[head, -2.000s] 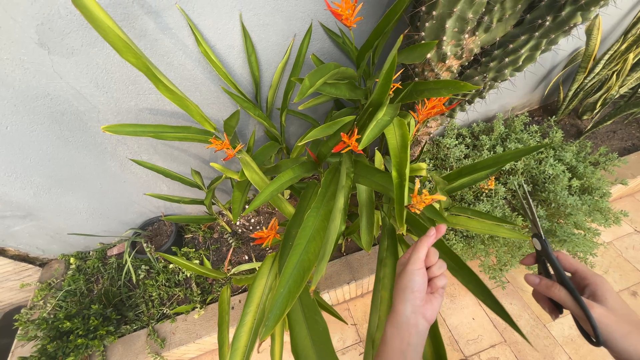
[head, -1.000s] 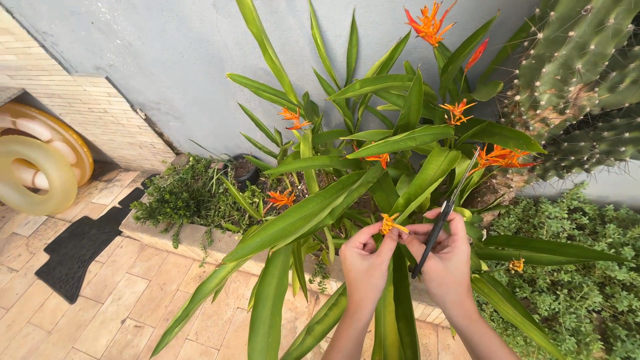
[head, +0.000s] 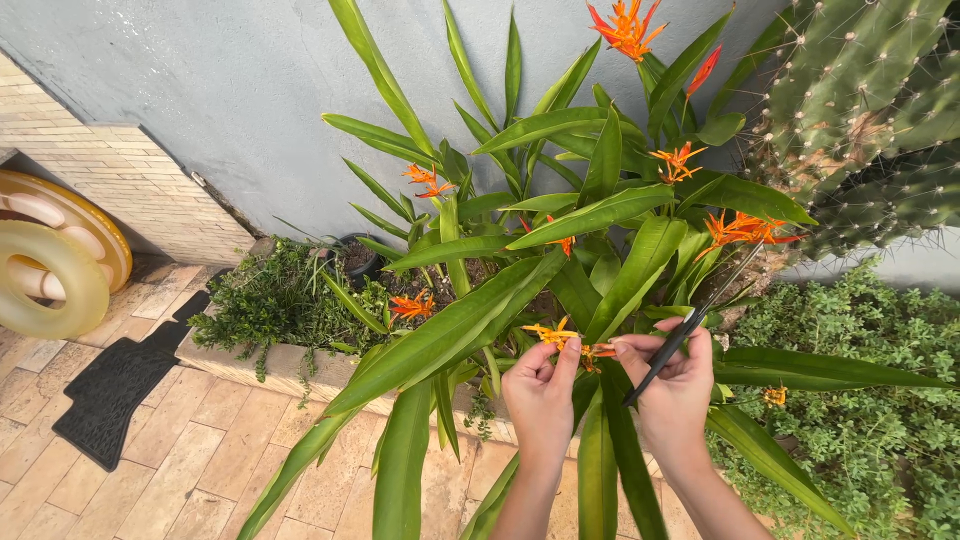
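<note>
Low in the middle, my left hand (head: 541,390) pinches an orange heliconia flower head (head: 553,334) between thumb and index finger. My right hand (head: 671,375) holds scissors (head: 664,354) with black handles, their blades pointing up and to the right. Its thumb and fingertip also touch the orange-red tip of a flower part beside my left fingertips. Long green leaves (head: 457,326) spread around both hands. More orange blooms stand behind, one (head: 742,229) near the tip of the blades and another (head: 628,31) at the top.
A spiny cactus (head: 847,112) rises at the right above bushy ground cover (head: 862,390). Behind the plants is a grey wall (head: 247,82). The planter's edge (head: 225,360) borders stone paving, where a black mat (head: 112,397) lies. Inflatable rings (head: 45,277) stand far left.
My left hand has come to grip the flower head, and my right hand with the scissors has moved in beside it. The view has swung left.
</note>
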